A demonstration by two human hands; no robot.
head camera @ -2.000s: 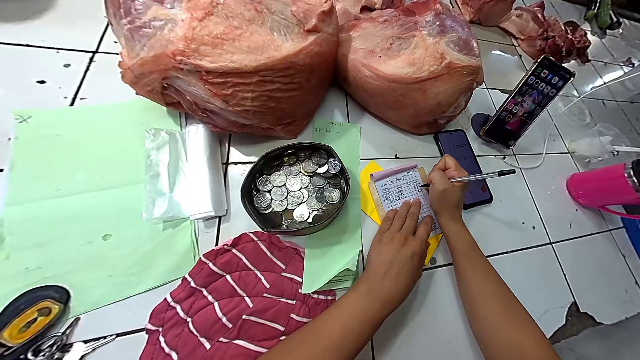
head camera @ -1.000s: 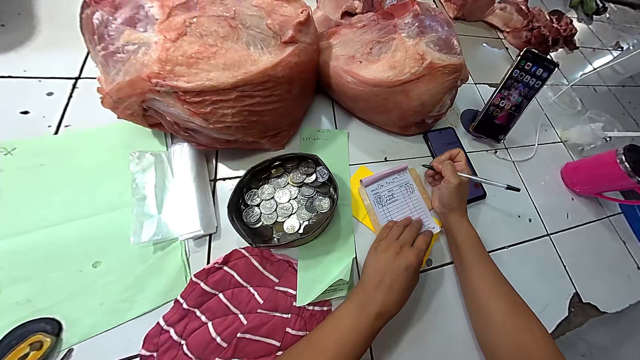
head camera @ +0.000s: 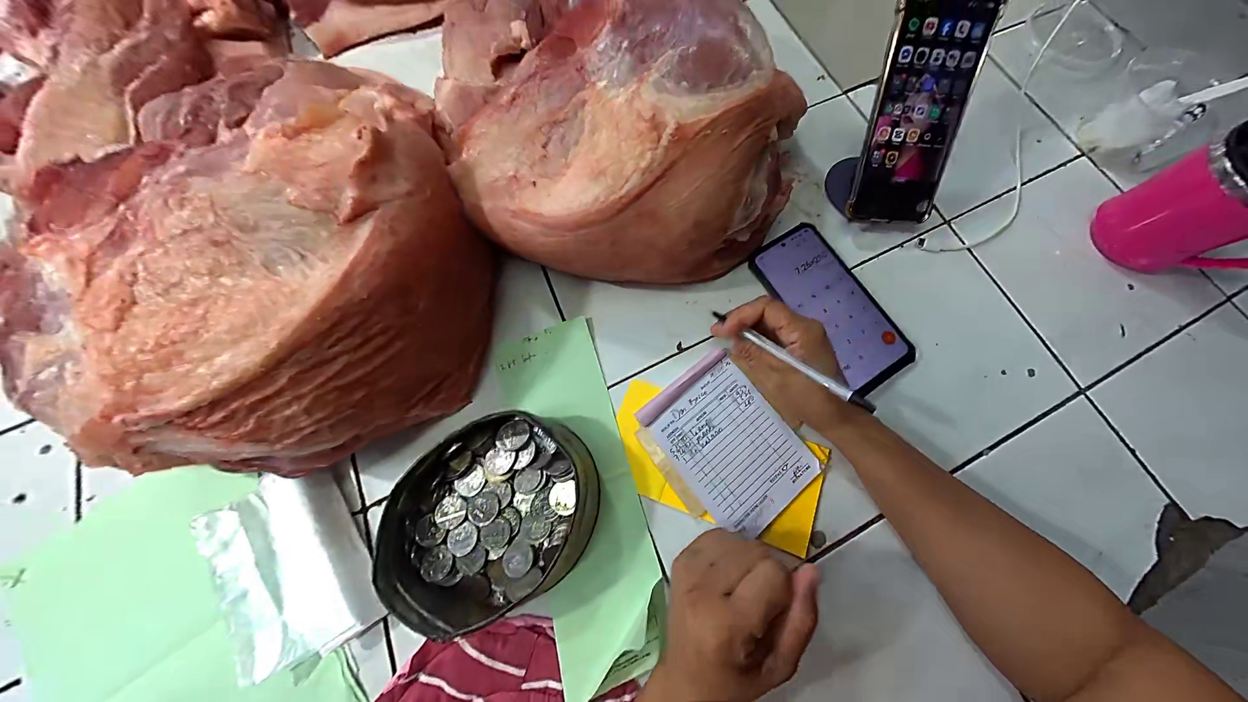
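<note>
My right hand [head camera: 795,361] holds a ballpoint pen [head camera: 795,363] between its fingers, at the top right corner of a receipt pad [head camera: 726,453] with handwriting on it. The pad lies on a yellow paper [head camera: 804,522]. My left hand [head camera: 736,609] is curled into a loose fist at the pad's lower edge, with nothing seen in it. A smartphone [head camera: 834,302] showing a calculator lies just beyond my right hand. Left of the pad, an oval dark tin [head camera: 580,487] of coins [head camera: 497,512] stands on a green paper sheet [head camera: 556,375].
Large cuts of raw meat [head camera: 624,146] [head camera: 253,292] cover the back and left of the white tiled surface. A second phone [head camera: 921,107] stands upright on a holder at the back. A pink tumbler [head camera: 1160,219] is at the right. Plastic bags [head camera: 302,565] and a striped cloth [head camera: 478,673] lie at the front left.
My left hand, flat on the pad's lower part before, has drawn back and curled. The pen tip has left the paper. The view has shifted and come closer.
</note>
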